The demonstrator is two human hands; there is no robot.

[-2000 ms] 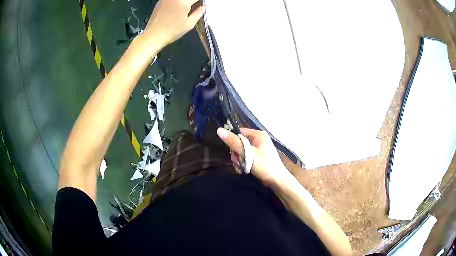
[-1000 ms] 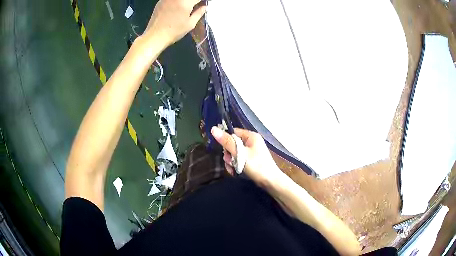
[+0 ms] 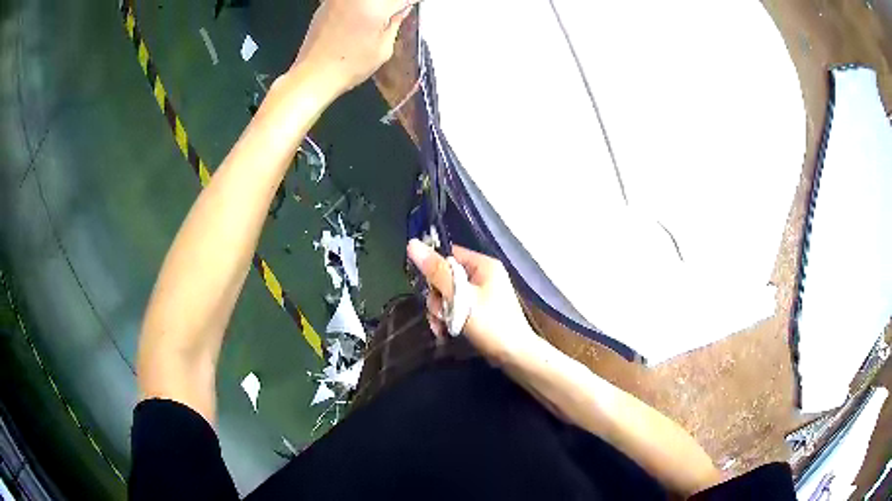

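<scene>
A large white panel stack [image 3: 636, 147] with thin dark lines on top lies on the brown table, its dark layered edge facing me. My right hand [image 3: 474, 298] holds the white-wrapped handles of the shears [image 3: 456, 296]. The dark blades point away from me along the stack's left edge. My left hand [image 3: 357, 39] is at the stack's upper left edge, near the top of the picture. Its fingertips are at the rim, and what they grip is hard to tell. A thin pale strip [image 3: 403, 101] hangs at the edge below it.
A white curved panel [image 3: 849, 235] with a dark toothed edge lies on the table [image 3: 699, 391] at the right. Another pale piece [image 3: 846, 450] is at the lower right. White and grey scraps [image 3: 344, 318] lie on the green floor beside yellow-and-black tape [image 3: 176, 127].
The stack and floor have shifted slightly in view. My right hand with the shears sits a little further left in view. My left hand stays at the upper edge.
</scene>
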